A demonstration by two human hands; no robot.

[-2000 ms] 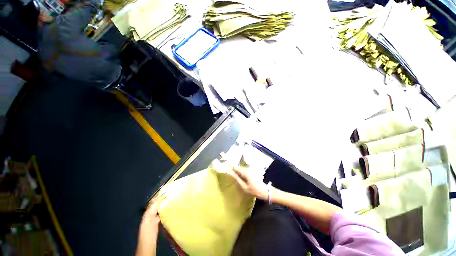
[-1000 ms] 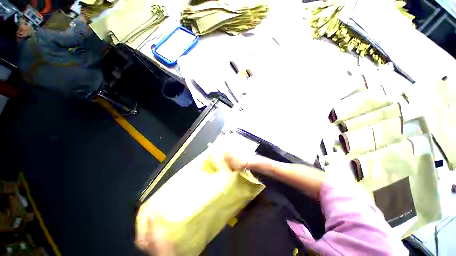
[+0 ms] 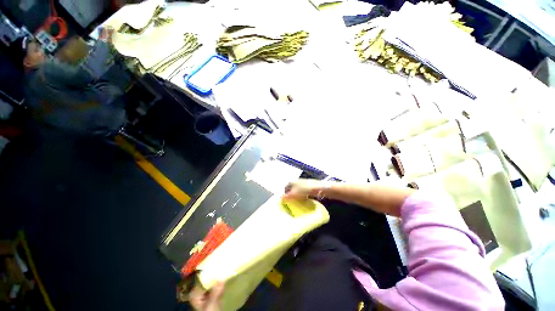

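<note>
A pale yellow bag panel [image 3: 258, 252] lies slanted over the near edge of the dark grey work board [image 3: 225, 191], folded or rolled over at its upper right end. My right hand [image 3: 298, 189] grips that upper end. My left hand [image 3: 207, 297] holds the lower left corner, partly cut off by the bottom edge of the picture. A red-orange pad [image 3: 210, 243] lies on the board's near left part, beside the panel. A white scrap [image 3: 271, 175] lies at the board's far right part.
The white table [image 3: 341, 127] bears folded olive pieces [image 3: 426, 149] at right, a brown patch [image 3: 478, 225] on a panel, stacked panels [image 3: 261, 44] and a blue-rimmed tray [image 3: 210, 74]. A bin [image 3: 210, 126] stands below. A person [image 3: 73, 91] sits at upper left.
The panel has moved down and towards me, turning more edge-on and uncovering the board and the red-orange pad. My left hand has moved down and right. The view has shifted.
</note>
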